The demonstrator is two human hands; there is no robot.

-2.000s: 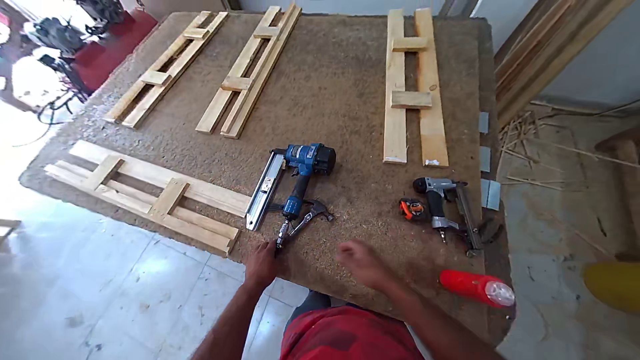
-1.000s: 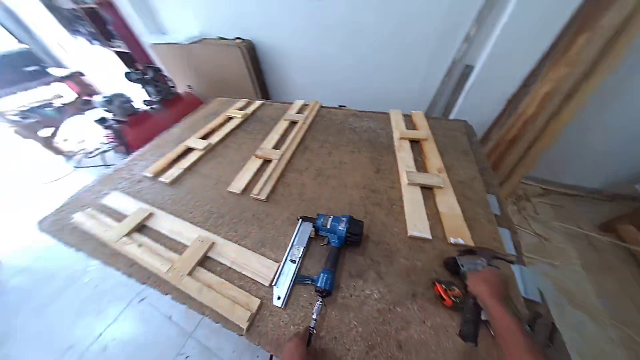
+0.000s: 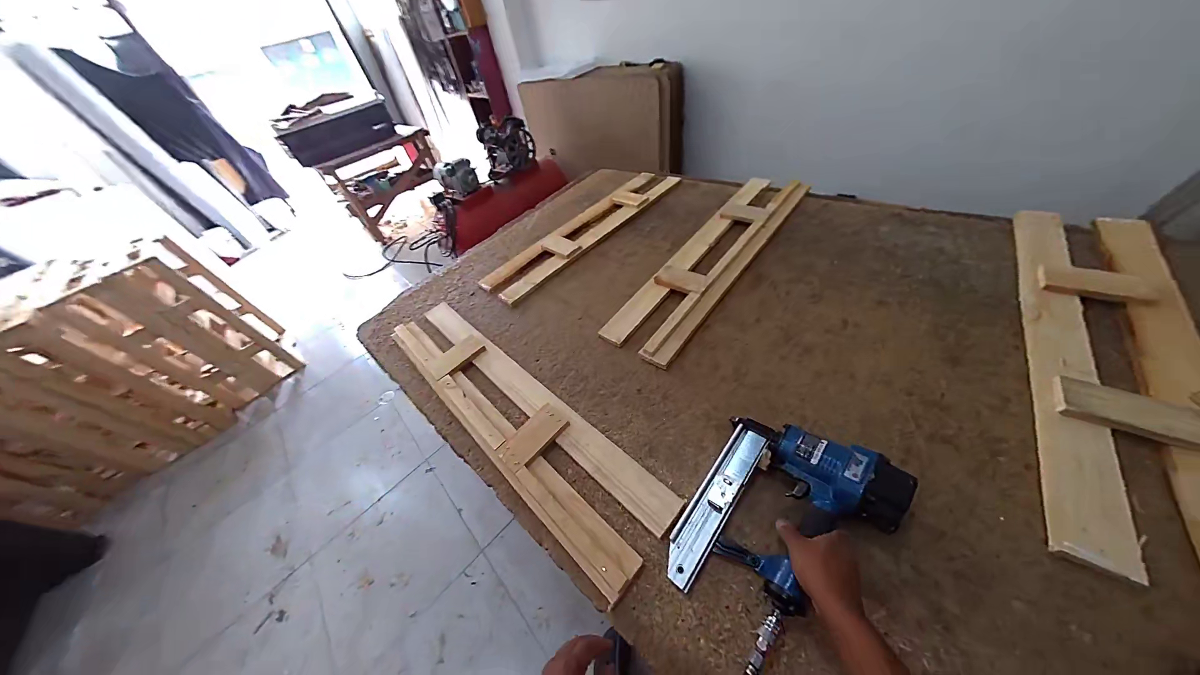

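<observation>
A blue pneumatic nail gun with a silver magazine lies on the workbench, and my right hand is closed around its handle. An air hose fitting extends from the handle's end toward the bottom edge. My left hand is low in the frame, partly cut off, its fingers curled at a dark object whose kind I cannot tell. Just left of the nail gun is a wooden slat frame with two short crosspieces. Similar frames lie farther back, at the back left and at the right.
The brown workbench meets a white wall behind. Brown panels lean there. A red air compressor stands beyond the back left edge. Slatted wooden pallets or crates stand on the tiled floor at left.
One second ago my right hand was at a claw hammer near the bench's right side; now it grips the blue nail gun. The view has swung left and up.
</observation>
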